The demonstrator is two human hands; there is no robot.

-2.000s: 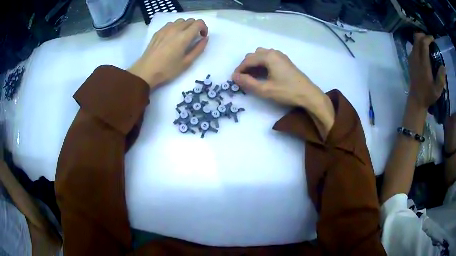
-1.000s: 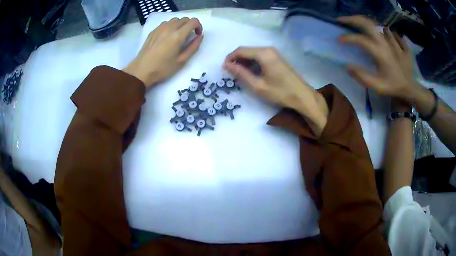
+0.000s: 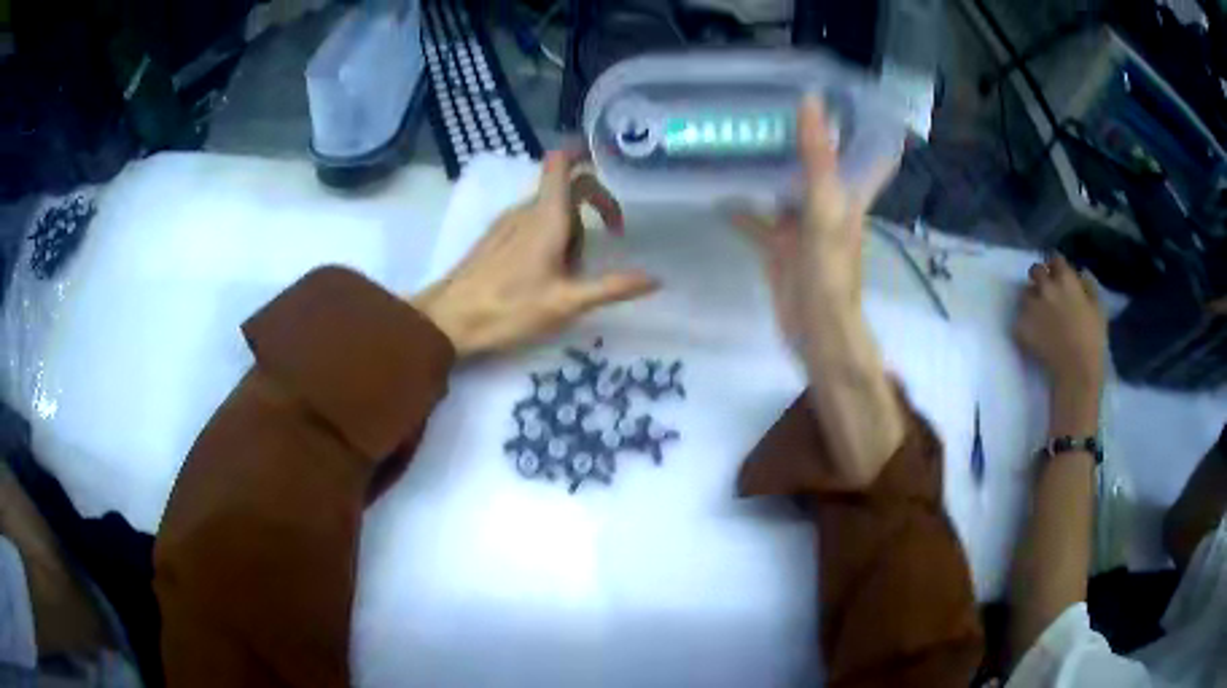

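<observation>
An oblong housing with a clear cover (image 3: 733, 168) is at the top centre, blurred, with a lit green strip and a round dark mark inside. My right hand (image 3: 828, 269) holds its right part, one finger lying over the cover. My left hand (image 3: 538, 269) is spread with nothing in it, its upper fingertips close to the housing's left end; whether they touch it I cannot tell. A cluster of small dark armed parts with pale round centres (image 3: 581, 427) lies on the white foam sheet (image 3: 471, 591) below my hands.
Another clear-covered housing (image 3: 361, 101) stands at upper left beside a black perforated strip (image 3: 471, 88). More dark parts (image 3: 61, 235) lie at far left. A thin tool (image 3: 978, 444) and a neighbour's hand (image 3: 1060, 323) are at right. Dark equipment and cables stand behind.
The housing, brought in from the right by a neighbour's hand, is now in my right hand at top centre. My left hand has opened. The view has tilted up, so the cluster appears lower.
</observation>
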